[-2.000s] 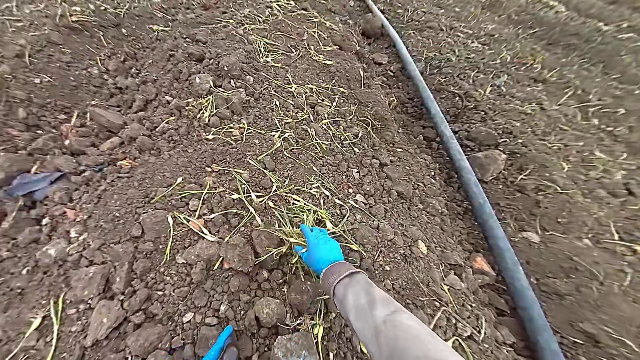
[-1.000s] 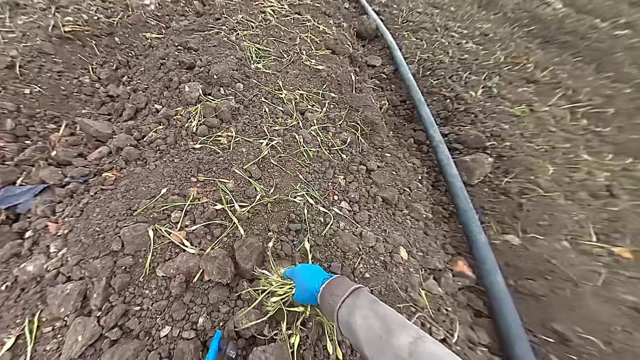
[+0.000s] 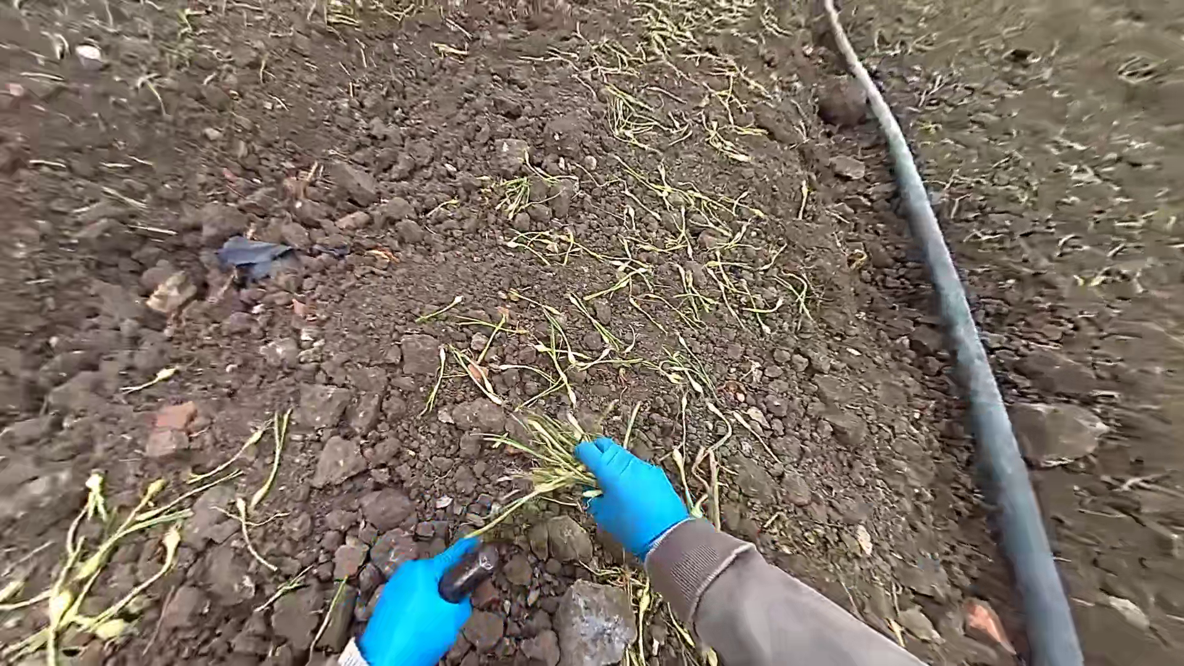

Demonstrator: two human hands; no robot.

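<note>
My right hand (image 3: pixel 634 495), in a blue glove, is closed around a bunch of thin green plant stems (image 3: pixel 555 453), low in the middle of the view. To its lower left, my left hand (image 3: pixel 416 601), also blue-gloved, grips a dark cylindrical handle (image 3: pixel 468 573); the rest of that tool is hidden. A single stem reaches from the bunch toward the left fingertips; whether they touch it I cannot tell. Uprooted seedlings with pale bulb ends (image 3: pixel 564 356) lie scattered on the soil beyond both hands, and thicker ones (image 3: pixel 102 555) lie at the lower left.
A grey-black hose (image 3: pixel 971 361) runs along the right side. Clods and stones cover the soil, including a large stone (image 3: pixel 595 622) below my right hand. A dark scrap of sheet (image 3: pixel 254 255) and a reddish brick fragment (image 3: pixel 172 427) lie on the left.
My left hand has come further into view, with the dark handle now showing. The bunch held in my right hand has lifted off the ground and turned toward the left.
</note>
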